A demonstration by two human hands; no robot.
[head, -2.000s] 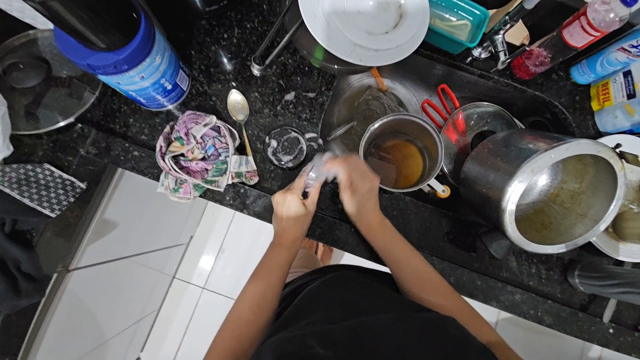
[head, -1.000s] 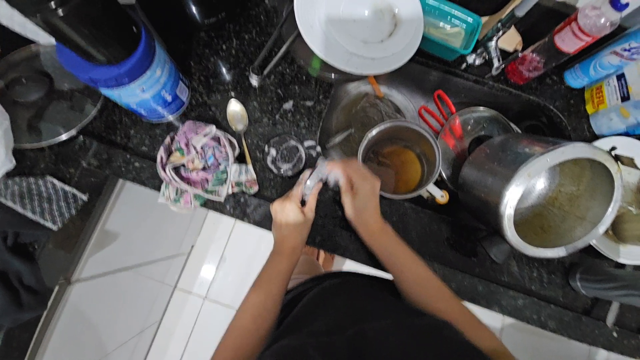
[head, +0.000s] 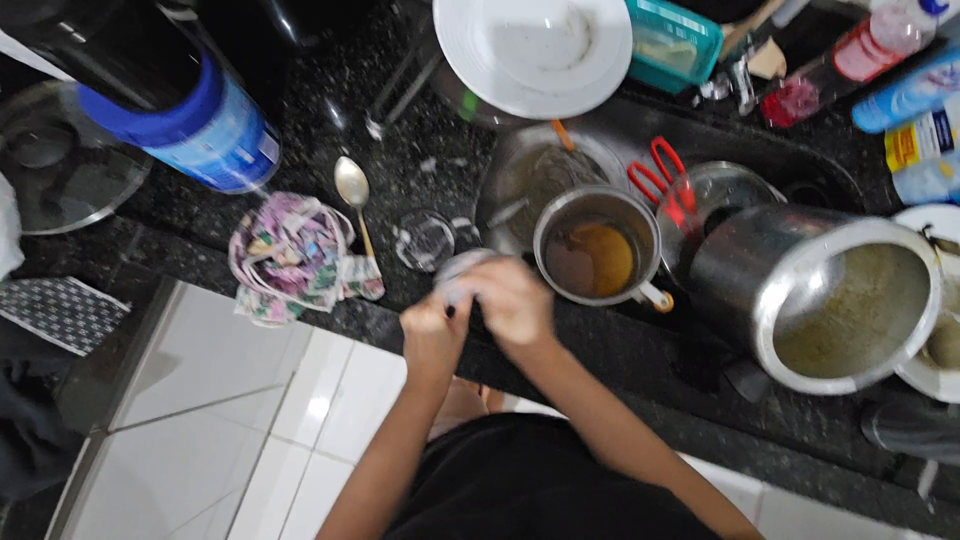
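My left hand [head: 435, 330] is closed around a small, pale, shiny object [head: 465, 270], too blurred to name, over the front of the counter. My right hand [head: 517, 300], blurred, is against the same object, and its grip is unclear. Just behind them a small clear round lid or dish [head: 424, 240] with suds lies on the black granite. To the right stands a metal pot [head: 596, 247] with brownish liquid. Left of the hands are a metal spoon [head: 352, 184] and a crumpled patterned cloth [head: 289, 255].
Behind the pot is the sink basin [head: 817, 161], with a glass lid and red-handled utensil [head: 667, 176]. A large pressure-cooker body [head: 765, 292] lies tilted at right. White plates [head: 532, 52], a teal container [head: 675, 45] and bottles [head: 855, 60] stand behind. A blue-lidded tub [head: 217, 135] is at left.
Both hands stay together over the counter edge around the small object, and the right hand is blurred in each frame. Nothing on the counter has plainly moved.
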